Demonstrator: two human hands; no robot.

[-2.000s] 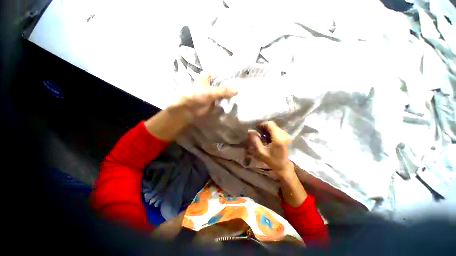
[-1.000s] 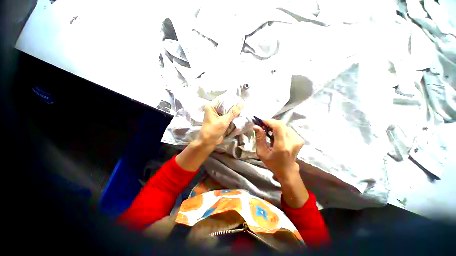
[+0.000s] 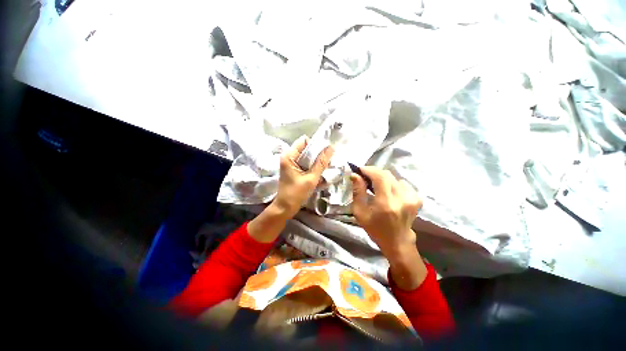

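A pale jacket [image 3: 439, 144] lies spread over the white table and hangs over its front edge towards my lap. My left hand [image 3: 300, 179] pinches a fold of the jacket between thumb and fingers, just below a small dark button [image 3: 337, 126]. My right hand [image 3: 386, 204] holds small dark thread snips [image 3: 358, 171], their points towards the held fold and a little to its right. Whether the blades touch the cloth is unclear. A strip with small dark buttons [image 3: 309, 245] hangs below my hands. Overexposure hides much of the cloth detail.
The white table [image 3: 96, 68] has its front edge running from upper left to lower right. More pale garments [image 3: 590, 103] are heaped at the right. A blue bin [image 3: 165, 253] stands below the table at left. My flowered apron [image 3: 357, 286] is at the bottom.
My left hand has moved down and right from lying across the cloth and now pinches a fold. My right hand has turned, so the snips' points show. The jacket's near part has shifted.
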